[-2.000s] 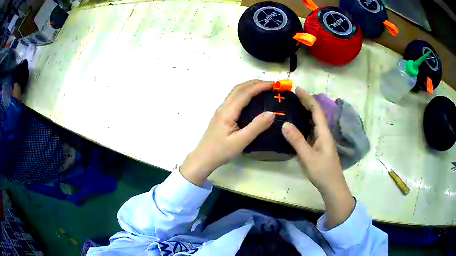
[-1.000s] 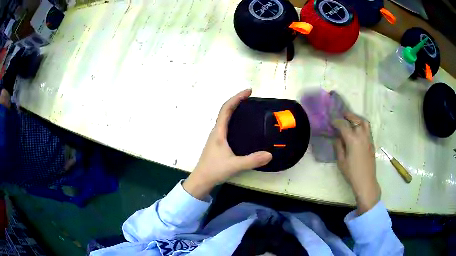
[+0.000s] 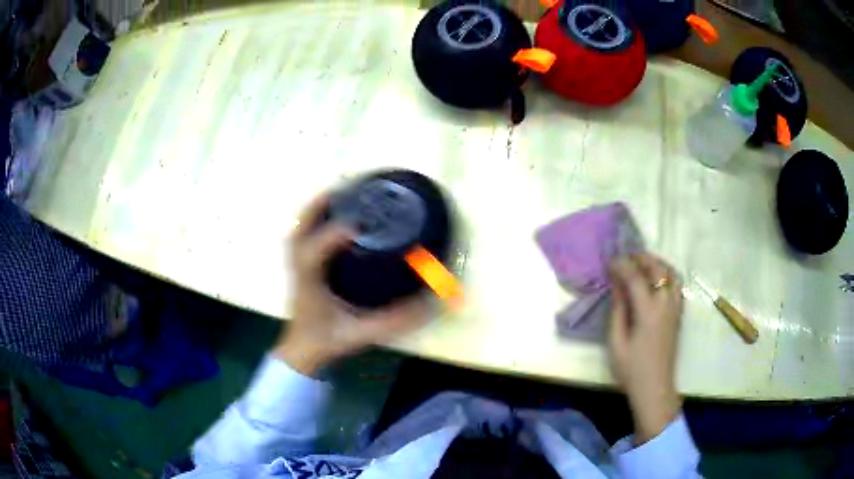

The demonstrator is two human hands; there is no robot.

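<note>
A black round speaker is blurred at the centre left. Its grey-ringed end cap faces up, and its orange strap points to the lower right. My left hand holds it from the left and below. A grey and light purple cloth lies crumpled on the bench to the right. My right hand, with a ring on one finger, pinches the cloth's right edge.
On the cream bench, another black speaker and a red speaker stand at the far side. A clear bottle with green nozzle, a plain-ended dark speaker and an awl are at the right.
The held speaker has moved left and turned, so its ringed end now shows. My right hand has let go of the speaker and taken hold of the cloth.
</note>
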